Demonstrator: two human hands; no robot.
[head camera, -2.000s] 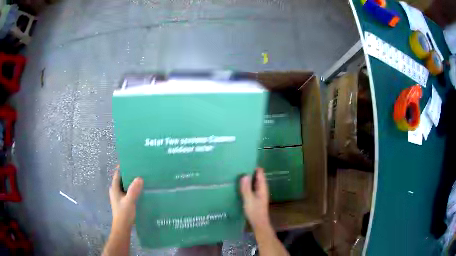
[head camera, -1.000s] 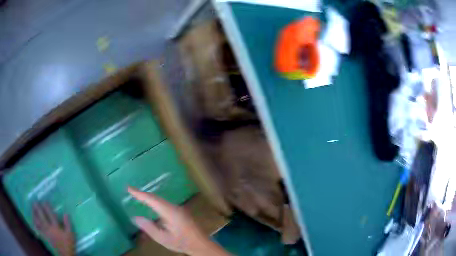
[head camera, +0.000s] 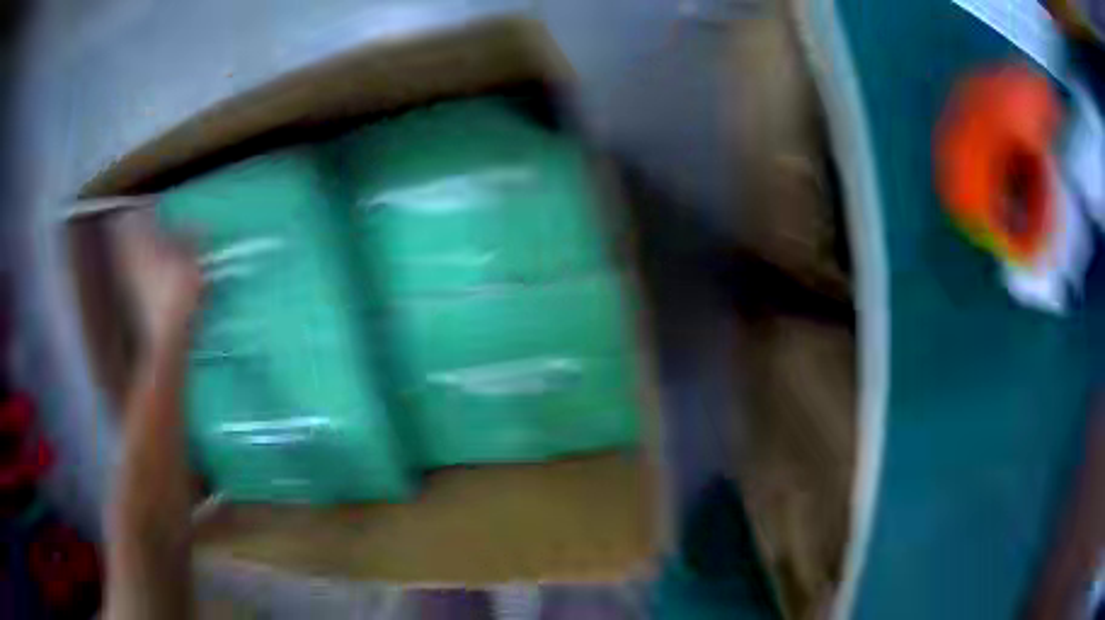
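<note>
The view is blurred. An open shipping carton (head camera: 485, 527) stands on the floor with green product boxes (head camera: 521, 230) lying in it, lettering up. The boxes form two groups with a dark gap between them. My left hand (head camera: 161, 269) is at the carton's left side, against the upper left edge of the left green boxes (head camera: 261, 363). Its fingers are too blurred to tell whether they grip anything. My right hand cannot be made out; a blurred brownish shape at the lower right edge is unclear.
The green-topped workbench (head camera: 969, 424) is on the right. An orange tape gun (head camera: 988, 145) lies on it beside white paper (head camera: 1042, 285). Brown cartons (head camera: 794, 424) stand under the bench edge. Red objects (head camera: 36, 448) are at the lower left.
The green pair held two seconds ago now lies in the carton. The view has swung back left since one second ago. My left hand has moved to the left boxes' far end; my right hand has left them.
</note>
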